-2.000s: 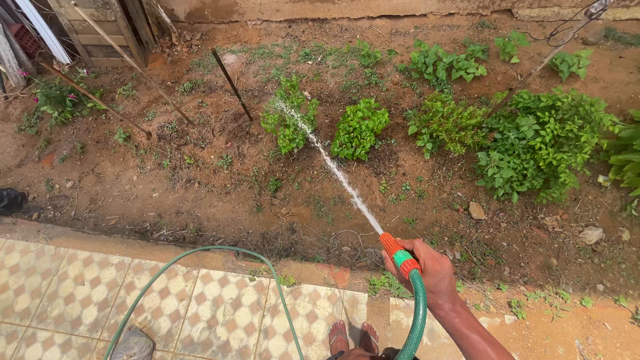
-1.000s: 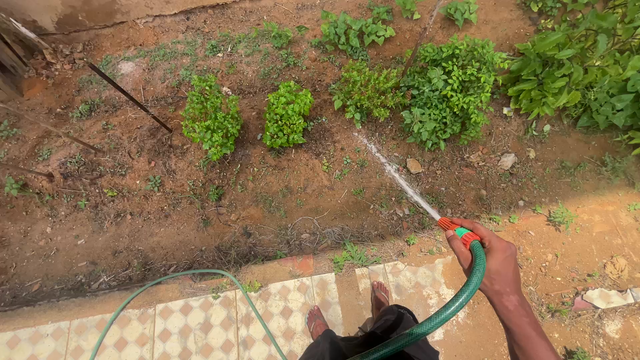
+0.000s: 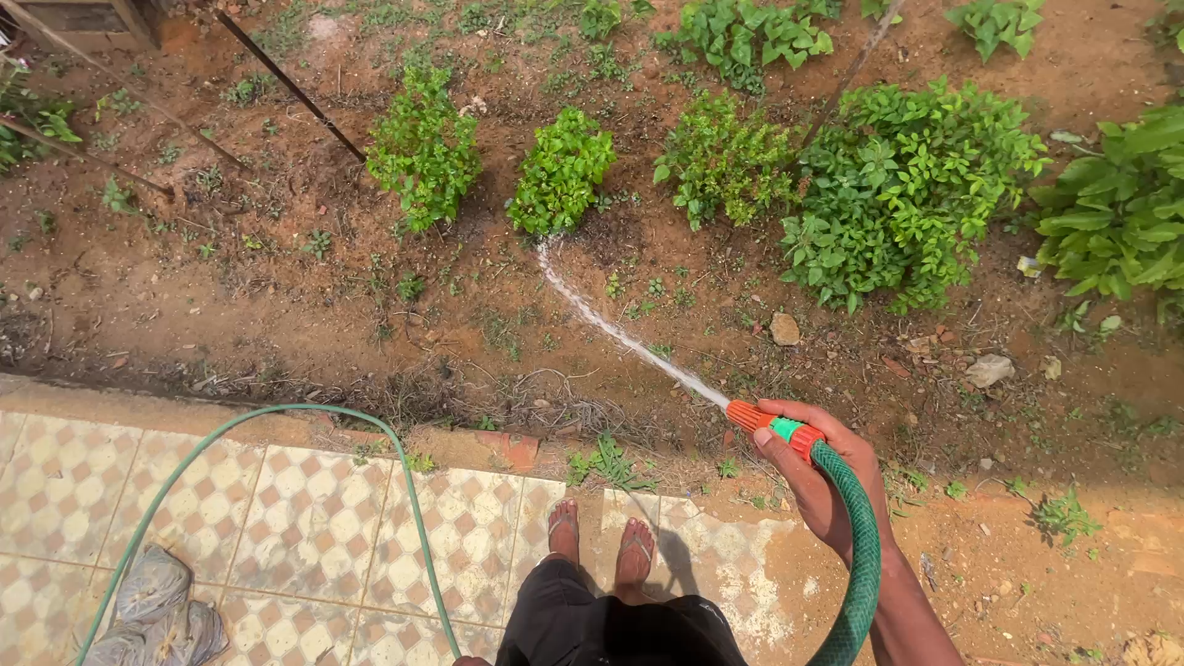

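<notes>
My right hand (image 3: 828,472) is closed around an orange and green hose nozzle (image 3: 775,429) at the end of a green garden hose (image 3: 860,555). From the nozzle a stream of water (image 3: 629,342) runs up and left, reaching the soil at the base of a small leafy bush (image 3: 562,171). Another small bush (image 3: 424,148) stands to its left, and a third (image 3: 726,157) to its right. Of my left hand (image 3: 472,660) only a sliver shows at the bottom edge, close to a lower part of the hose; its grip cannot be made out.
A hose loop (image 3: 277,407) crosses the patterned tiles (image 3: 310,518), where my feet in sandals stand near the edge. Filled plastic bags (image 3: 155,587) lie at lower left. A dark rod (image 3: 291,88) leans over the bed. Stones (image 3: 784,328) lie below a large bush (image 3: 911,194).
The water stream has shifted from bare soil right of the small bushes to the base of the middle one. The view has swung right and then partly back. My right hand keeps hold of the nozzle.
</notes>
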